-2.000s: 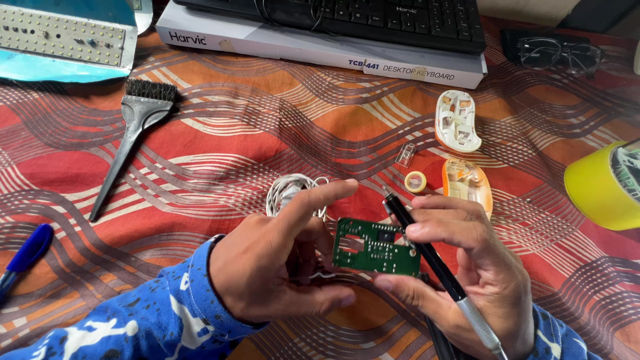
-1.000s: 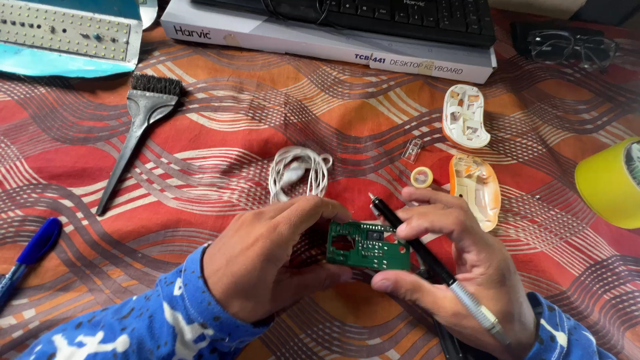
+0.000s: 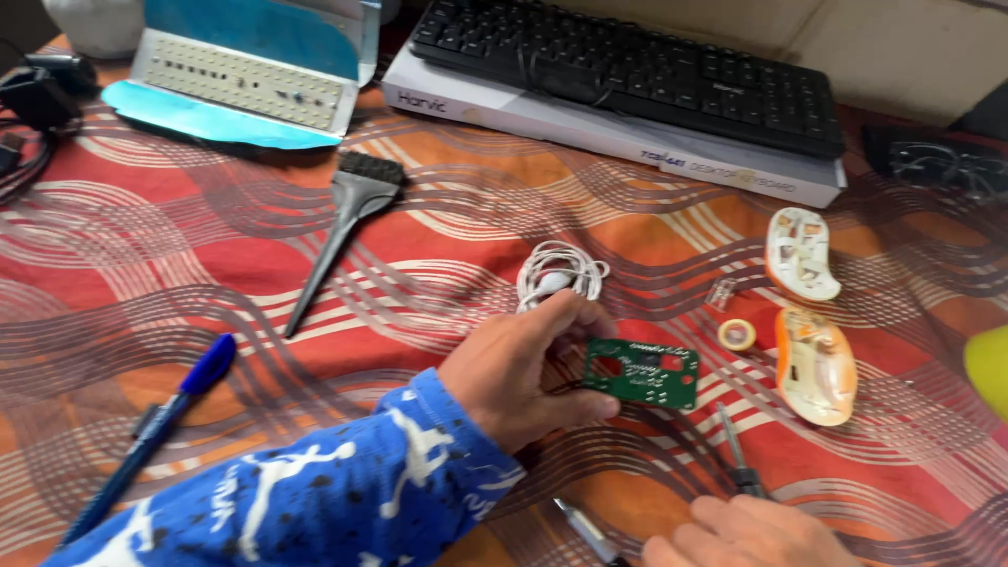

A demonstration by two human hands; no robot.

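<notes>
My left hand [image 3: 543, 370] grips a green circuit board [image 3: 642, 374] by its left end, solder side up, between thumb and fingers. Just behind that hand lies a coiled white cable [image 3: 561, 272]. At the lower edge, my right hand [image 3: 744, 535] is partly out of view, its fingers bent and pointing down near the cloth. One pen-like tool with a pale metal tip [image 3: 587, 531] lies left of it. A thin screwdriver [image 3: 732, 441] is just above its knuckles; whether the hand touches either is unclear. Two orange-and-white mouse shell halves [image 3: 802, 253] [image 3: 815, 366] lie to the right, beside the scroll wheel [image 3: 736, 335].
A small clear plastic part [image 3: 721, 293] lies near the wheel. A black keyboard [image 3: 630, 71] rests on its white box [image 3: 614, 142] at the back. On the left are a flat brush [image 3: 346, 213], a blue pen [image 3: 157, 433] and an LED panel [image 3: 244, 79]. Glasses [image 3: 945, 169] lie at back right.
My right hand has left the board and moved down to the lower edge. The pen-like tool it held earlier is no longer between its raised fingers. The view has shifted left.
</notes>
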